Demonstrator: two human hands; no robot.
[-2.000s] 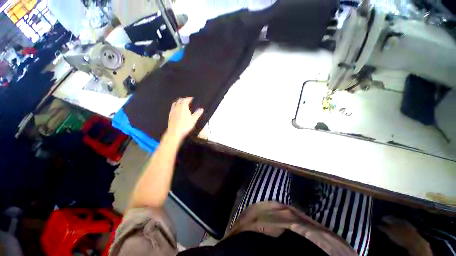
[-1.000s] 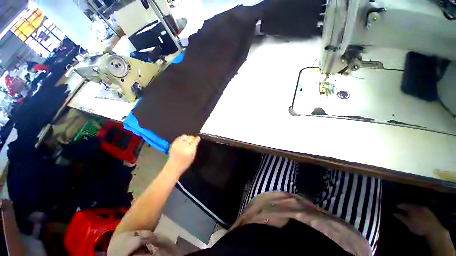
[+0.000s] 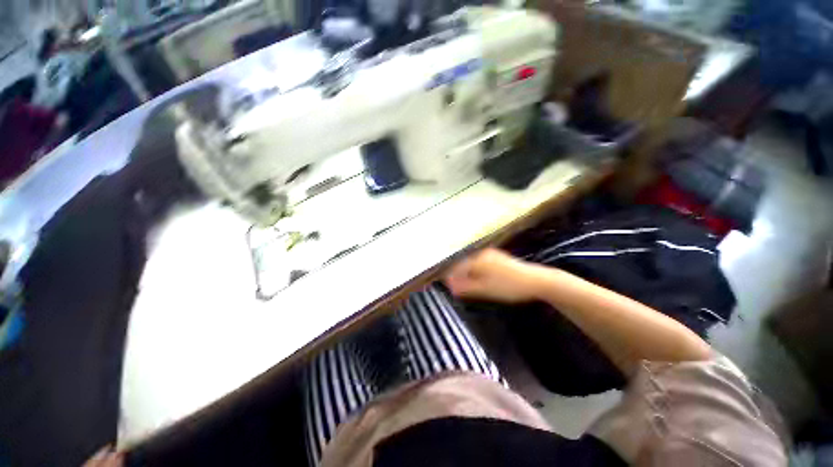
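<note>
The white sewing machine stands on the white table, its needle area over an outlined plate; nothing lies under the foot that I can see. Long dark cut panels lie left of the machine. My left hand is small and cut off at the bottom left, at the table's front edge beside the panels; its grip is hidden. My right hand is at the table's front edge, fingers bent and blurred. Whether it holds anything cannot be told.
A black heap with white lines lies low at the right. A black rectangle lies under the machine arm, and dark cloth is at the machine's right end. A brown board stands behind. Striped clothing is below the table edge.
The view has swung right, so the machine and panels now appear further left and the black heap shows. My right hand has come up from below to the table edge.
</note>
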